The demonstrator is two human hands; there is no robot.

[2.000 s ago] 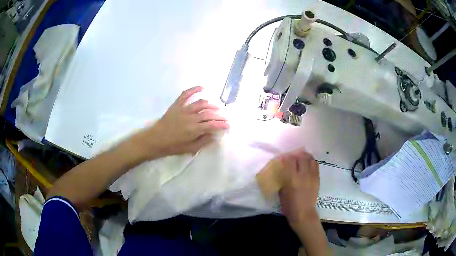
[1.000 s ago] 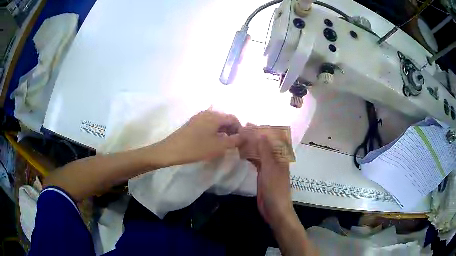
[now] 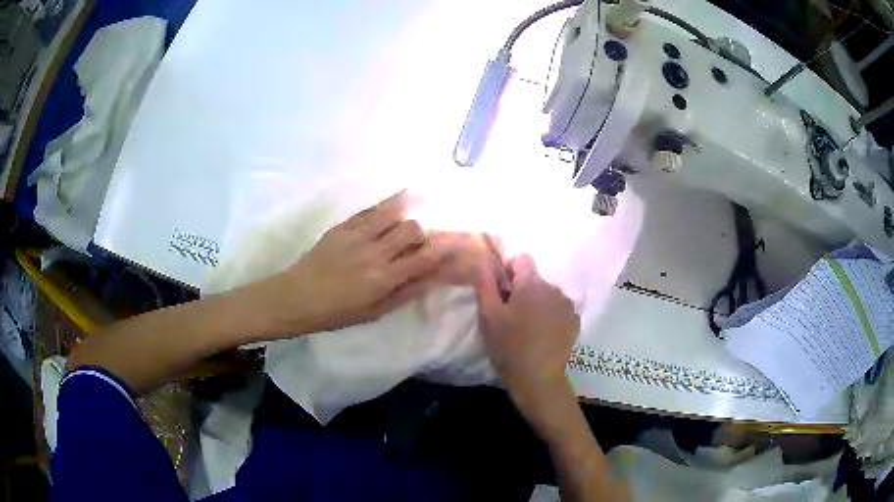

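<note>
A limp white garment piece [image 3: 358,363] lies over the front of the white table and hangs over its edge, left of the sewing machine head. My left hand [image 3: 368,265] rests on it, fingers bent and holding the cloth. My right hand [image 3: 529,319] is beside it, thumb and fingers pinched together over the cloth. A small dark thing, perhaps thread snips, shows at the right fingertips. A tan patch lies between the hands; whether it is the cardboard template or fingers is unclear. Glare hides the needle area.
The lockstitch machine [image 3: 706,137] stands at right, with a slim lamp [image 3: 482,113] left of its head. Black-handled scissors [image 3: 742,275] lie under the arm. A spec sheet [image 3: 814,319] lies at right. Off-white cloth [image 3: 98,127] lies at far left, with more below the front edge.
The hands moved from beside the machine head to the cloth nearer me. The tan template, plain in my right hand one second ago, is no longer clearly visible. The view shifted slightly.
</note>
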